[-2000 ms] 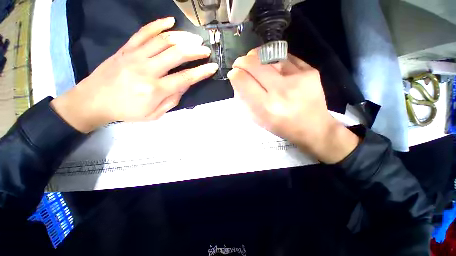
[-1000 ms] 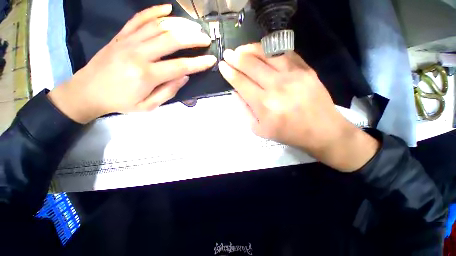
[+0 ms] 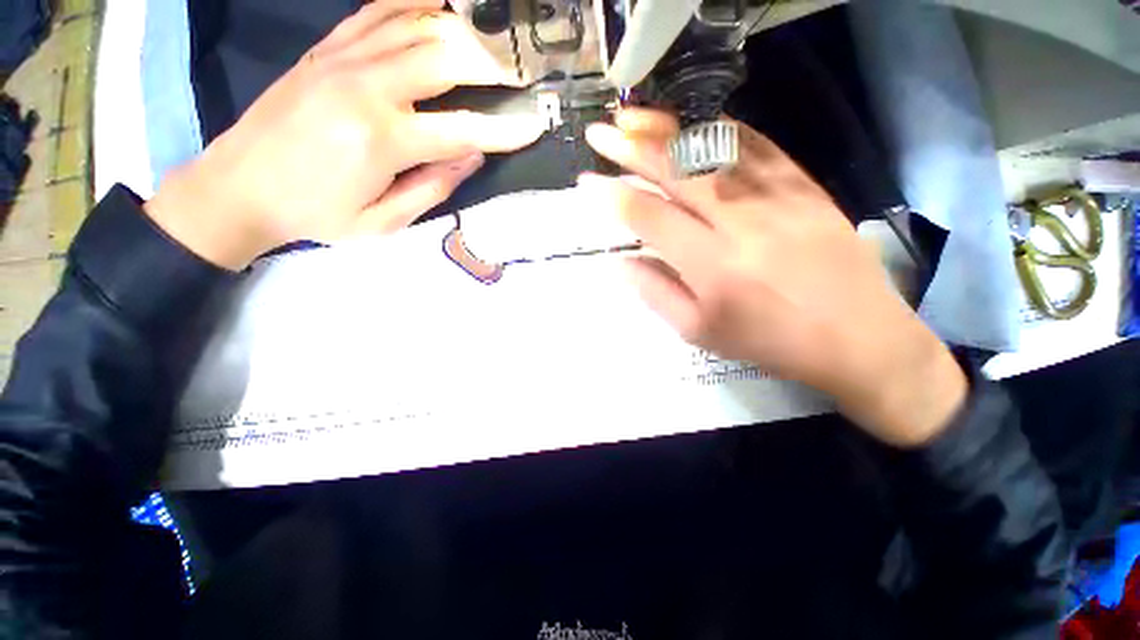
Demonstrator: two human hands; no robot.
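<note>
A black garment panel (image 3: 525, 175) with pale grey-blue edges lies under the sewing machine head. My left hand (image 3: 350, 138) lies flat on the panel, left of the presser foot (image 3: 549, 109), with its fingertips close to the foot. My right hand (image 3: 763, 263) is at the right of the foot, fingers bent, with the index fingertip near the needle area. It is slightly blurred, and whether it pinches cloth cannot be told. The knurled knob (image 3: 705, 148) stands above my right hand. The needle tip is not clear.
The white table edge (image 3: 375, 375) has a printed scale and a small curved brownish slot (image 3: 471, 259). Scissors with yellow-gold handles (image 3: 1058, 254) lie at the right. Worn yellowish wood (image 3: 56, 163) is at the left. Part of a blue basket (image 3: 163, 519) shows at lower left.
The panel's near edge has moved away from me, uncovering the curved slot. My right hand has shifted slightly right and its fingers have spread. My left hand stays beside the foot.
</note>
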